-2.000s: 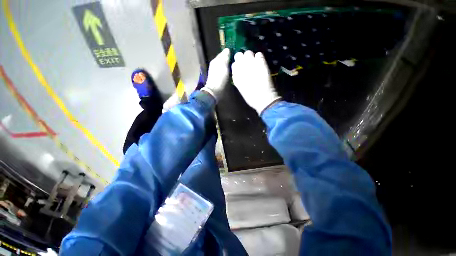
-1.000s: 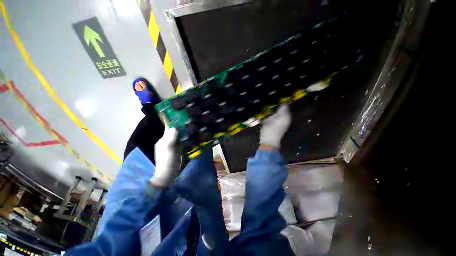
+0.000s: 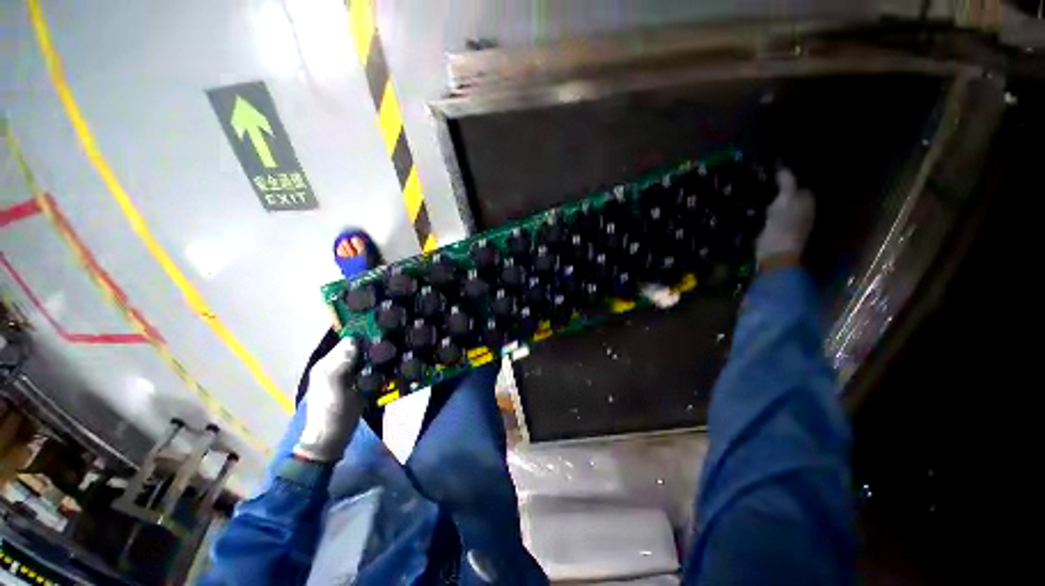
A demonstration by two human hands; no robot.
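A long green circuit board is held slanting over a dark mat, its left end nearer to me. Rows of black round capacitors cover it. Yellow components line its near edge, with small white pieces among them. My left hand, in a white glove, is closed on the board's left end. My right hand, also gloved in white, is at the far right end and grips it there; its fingertips are dim against the dark background.
The low cart's dark mat has a metal rim. Pale wrapped blocks lie below it. Black-yellow tape and a green exit sign mark the grey floor at left. A blue shoe stands beyond the board's left end.
The board was first on the mat with both hands at its left end, then was lifted and drawn left. My right hand has since moved from its near edge to its right end.
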